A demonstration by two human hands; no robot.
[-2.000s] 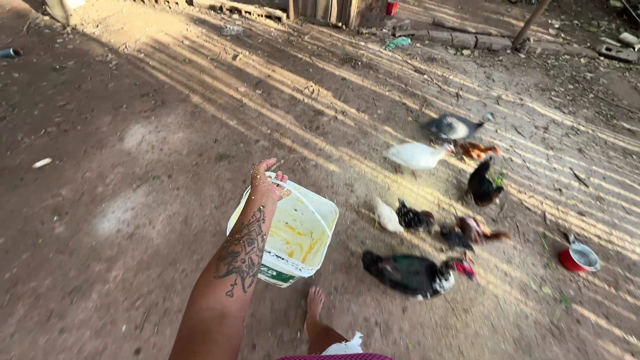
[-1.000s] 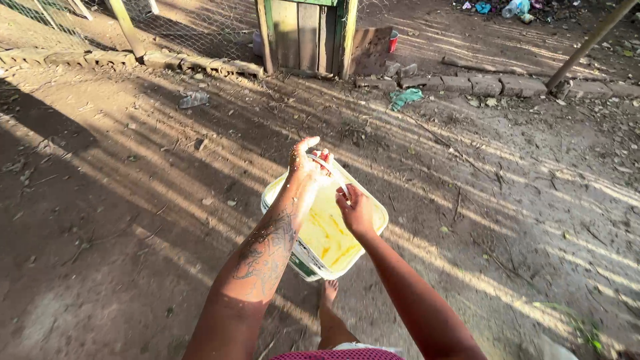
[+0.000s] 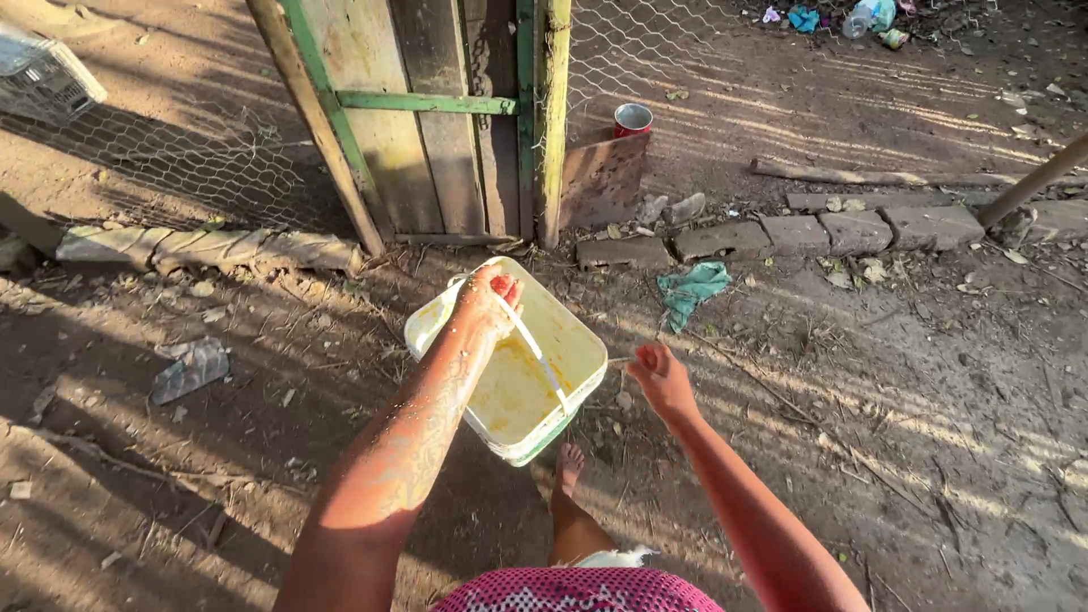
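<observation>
My left hand is closed around the thin white handle of a square plastic bucket, which hangs from it over the dirt. Yellowish residue streaks the bucket's inner walls and bottom, and pale crumbs stick to my left forearm. To the right of the bucket rim is my right hand, its fingers curled; a thin light-coloured strip sticks out from them toward the bucket, too small to identify.
Ahead stands a wooden plank door with a green frame, between wire mesh fences. Low bricks line the ground. A teal cloth, crushed clear plastic, a red metal can and a crate are around.
The view has swung from the birds to the wooden door, which is nearer now. My right hand came into view, was at the bucket's handle a second ago, and is now apart from it, further right.
</observation>
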